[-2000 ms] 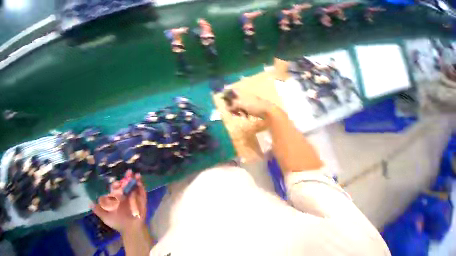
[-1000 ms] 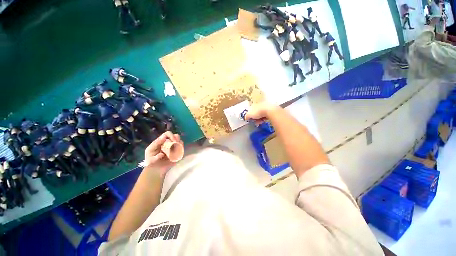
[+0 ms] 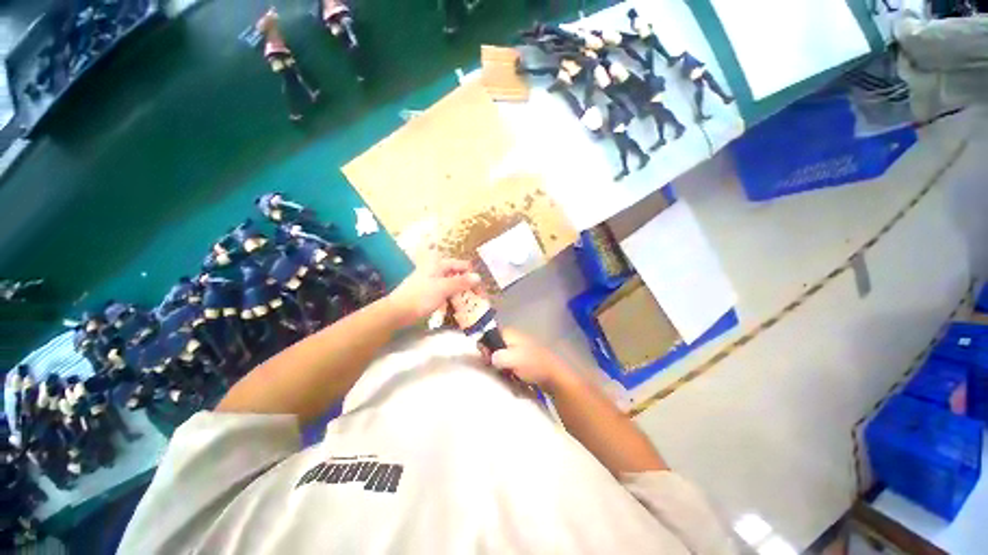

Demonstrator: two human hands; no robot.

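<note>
My left hand (image 3: 439, 291) and my right hand (image 3: 520, 358) are together in front of my chest, at the near edge of the stained cardboard sheet (image 3: 417, 163). My left hand holds a flesh-coloured figure part (image 3: 469, 310). My right hand holds a dark leg section (image 3: 491, 337) against its lower end; they touch, but whether they are joined cannot be told. A pale stick end (image 3: 437, 319) shows under my left fingers. The small white pad (image 3: 510, 255) lies on the speckled part of the cardboard.
Dark leg sections (image 3: 260, 276) are heaped along the bench edge at left. More lie on a white sheet (image 3: 693, 125) at right. Joined figures (image 3: 284, 65) lie on the green belt (image 3: 206, 141). A blue crate with an open carton (image 3: 639, 325) stands below. Other blue crates (image 3: 926, 450) stand at right.
My right hand has left the white pad and come back to my left hand. My left hand has moved right, to the cardboard's near edge. The flesh-coloured part now meets a dark leg section.
</note>
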